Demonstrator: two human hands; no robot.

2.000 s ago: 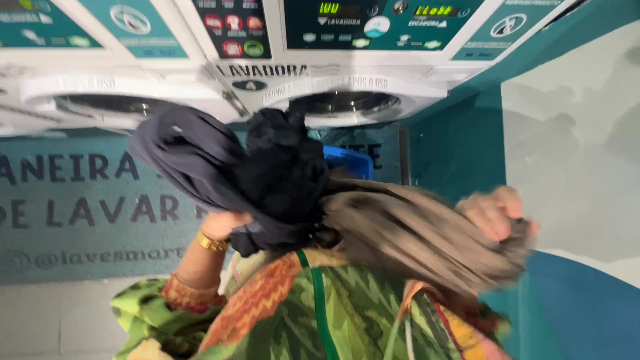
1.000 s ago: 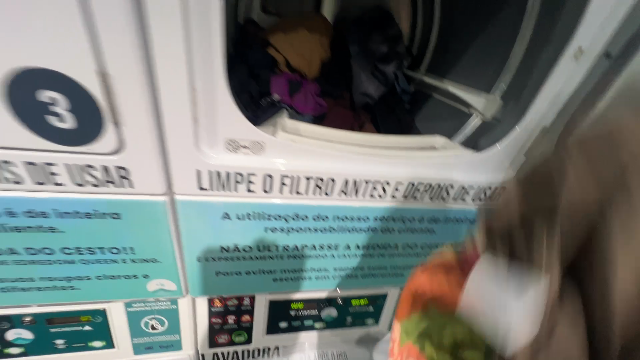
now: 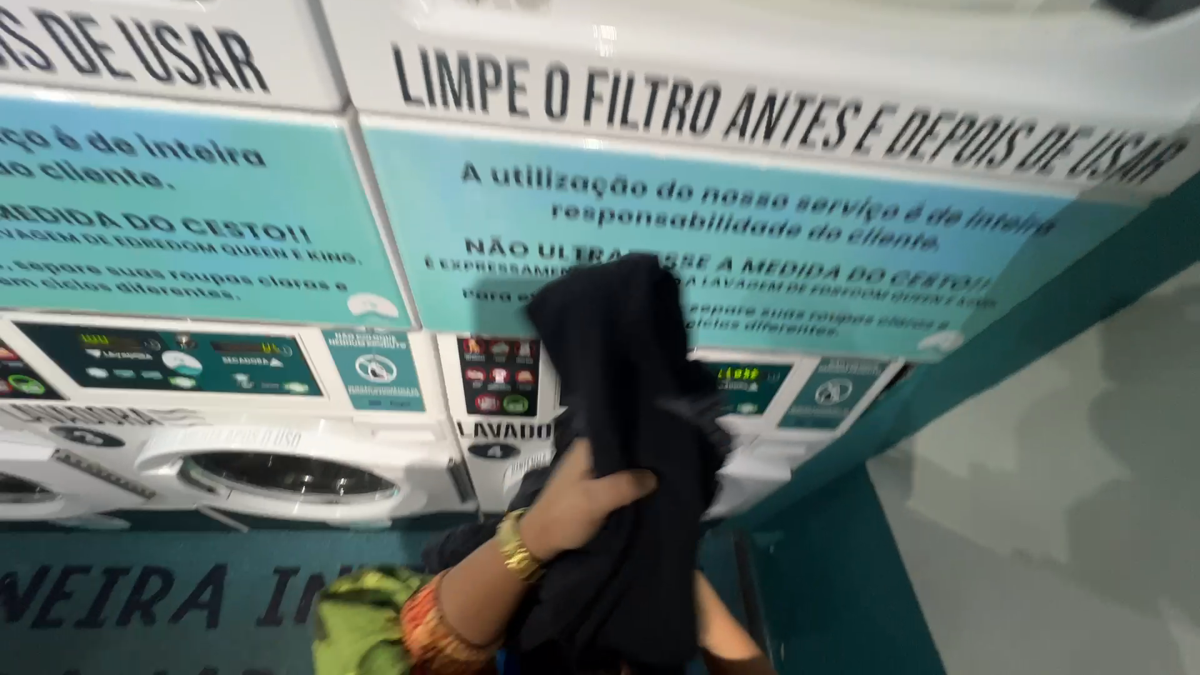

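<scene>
My left hand (image 3: 586,502), with a gold watch or bracelet at the wrist, grips a black cloth garment (image 3: 628,394) in front of the machines. The garment's folded top rises above the hand and the rest hangs down past it. To the right of the lower cloth only the forearm of my right arm shows, near the bottom edge; my right hand is hidden behind the garment.
Stacked laundry machines face me. A washer door (image 3: 300,473) is at the lower left, with a control panel (image 3: 169,361) above it. Blue printed panels (image 3: 750,234) span the middle. A teal and grey wall (image 3: 1059,469) stands at right.
The brown cloth my right hand held two seconds ago is out of view. The black garment is now held up by my left hand. The view has swung up and back down between frames.
</scene>
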